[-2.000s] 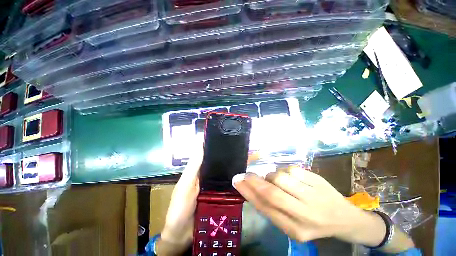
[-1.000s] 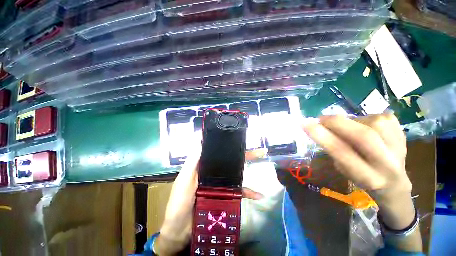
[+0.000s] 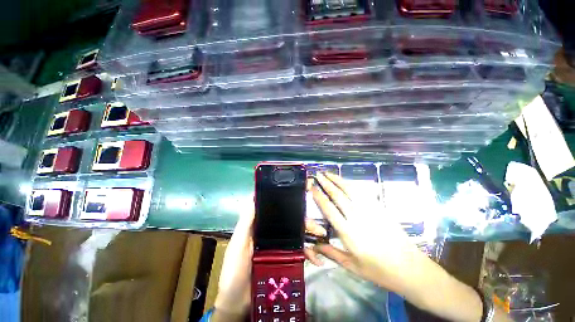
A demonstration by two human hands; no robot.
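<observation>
A dark red flip phone [image 3: 279, 217] is open and upright in front of me, black screen above and keypad below. My left hand [image 3: 236, 277] holds it from the left and behind; the phone hides part of the hand. My right hand [image 3: 372, 251] is at the phone's right edge. Its fingers are around what looks like a thin black-bordered screen lens, seen partly between the fingers. The white lens tray [image 3: 426, 188] lies behind the right hand, with black-framed lenses in it.
A tall stack of clear blister trays [image 3: 353, 107] with red phones stands behind. Closed red phones [image 3: 135, 155] sit in a tray at left. White paper [image 3: 546, 141], a crumpled white wipe [image 3: 531, 195] and dark tweezers [image 3: 484, 173] lie at right. Cardboard boxes [image 3: 126, 270] are along the near edge.
My right hand has moved from the screen, out to the right, and back to the phone's right edge. A crumpled white wipe now lies at right. The view has shifted, showing more left-hand trays.
</observation>
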